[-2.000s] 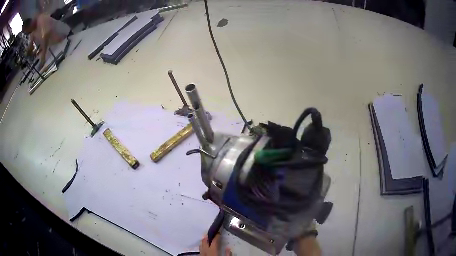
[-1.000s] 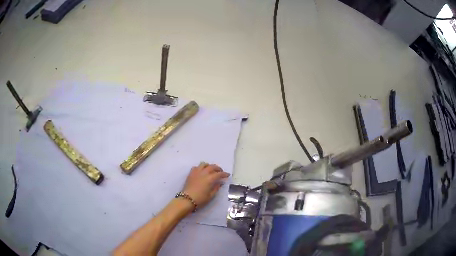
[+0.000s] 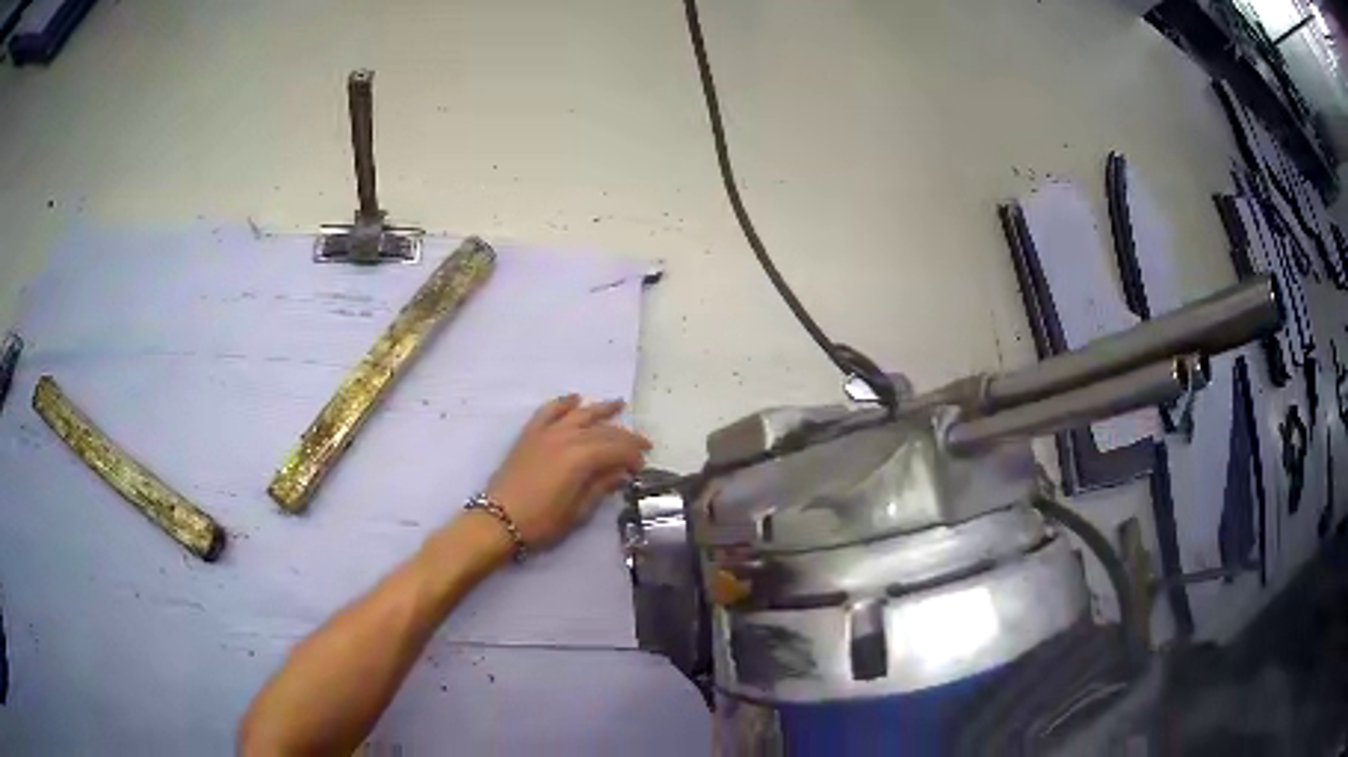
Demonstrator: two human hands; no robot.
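The straight knife cutting machine (image 3: 887,592), silver with a blue band and two metal bars, fills the lower right and stands at the right edge of the paper marker (image 3: 488,592). My left hand (image 3: 565,470), bare with a bracelet at the wrist, lies flat on the paper, fingers spread, just left of the machine's front parts. Blade and base plate are hidden. My right hand is not in view. Two brassy metal bars (image 3: 382,377) lie loose on the paper. A clamp (image 3: 368,240) with an upright lever grips the far edge.
The black power cable (image 3: 739,222) runs from the far edge to the machine. Cut bundles with dark edges (image 3: 1072,281) lie at the right, with several dark strips beyond them. A second clamp (image 3: 8,362) is cut off at the left edge. A dark bundle (image 3: 56,30) is at the upper left.
The view has shifted and come closer. The machine has turned, and its front is now at the paper's right edge. My left hand has moved from beside the machine's lower front onto the paper.
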